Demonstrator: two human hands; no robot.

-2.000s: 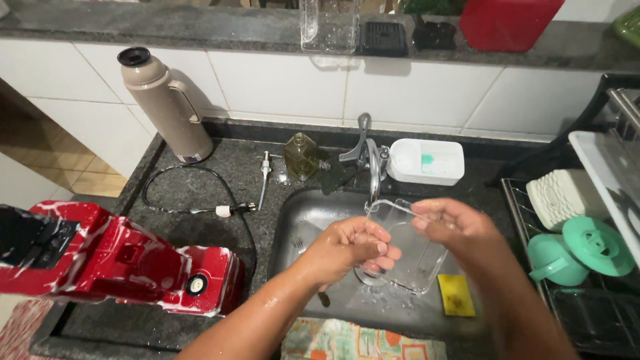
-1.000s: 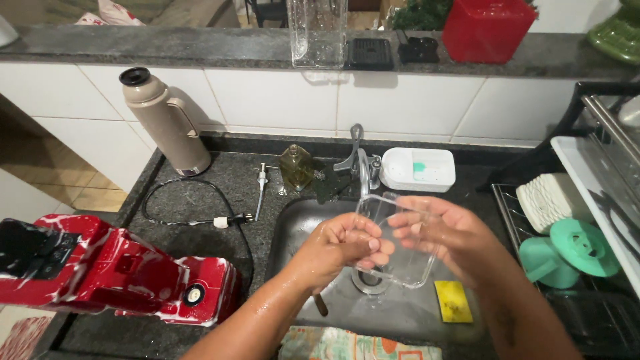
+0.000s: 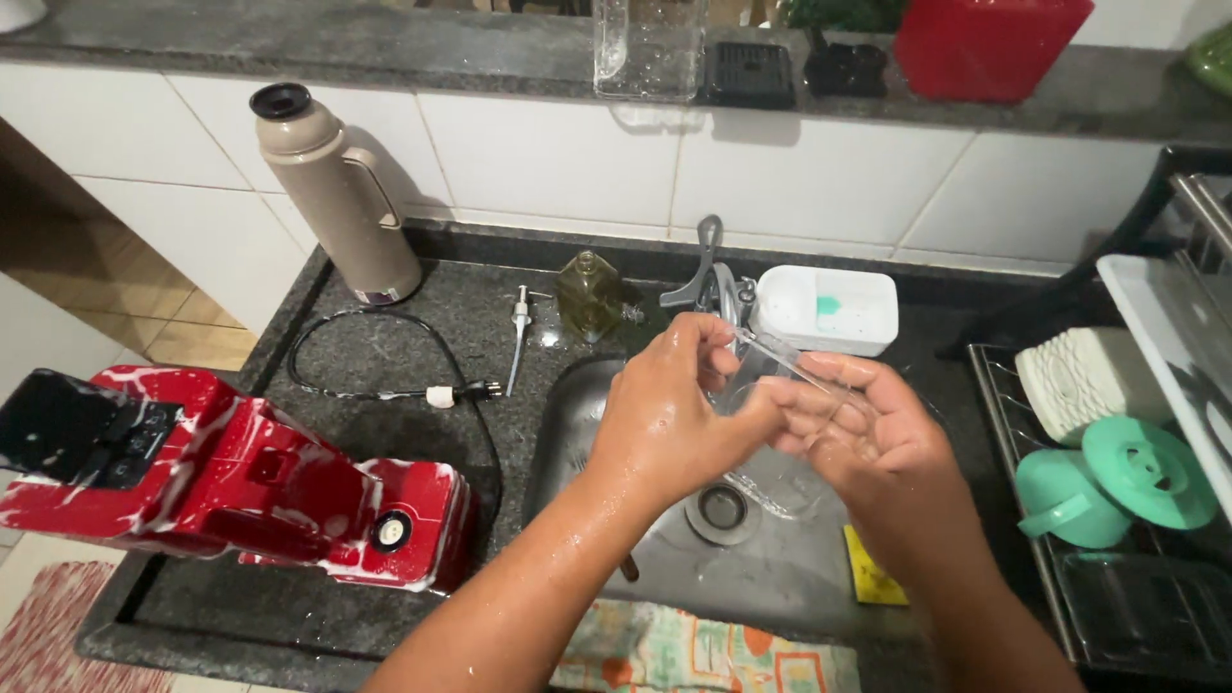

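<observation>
Above the dark sink basin (image 3: 635, 568), my wet left hand (image 3: 674, 414) grips the upper left edge of a clear plastic container (image 3: 770, 481). My right hand (image 3: 866, 433) holds the same container from the right, its fingers against the clear wall. The container is tilted over the drain (image 3: 722, 513), and my hands hide part of it. Behind my hands stands the metal faucet (image 3: 722, 289). A yellow sponge (image 3: 873, 568) lies at the basin's right side. To the left, a red kitchen appliance (image 3: 279, 491) streaked with white foam rests on the counter.
A beige thermos (image 3: 337, 202), a black power cord (image 3: 375, 393), a pump dispenser top (image 3: 520, 332) and a greenish bottle (image 3: 589, 296) stand or lie left of the sink. Behind it is a white tray (image 3: 826, 308). A dish rack (image 3: 1025, 500) holds green items at right; a patterned cloth (image 3: 712, 654) lies in front.
My left hand has shifted and turned so that its back shows more, and the clear container is tilted differently between my hands.
</observation>
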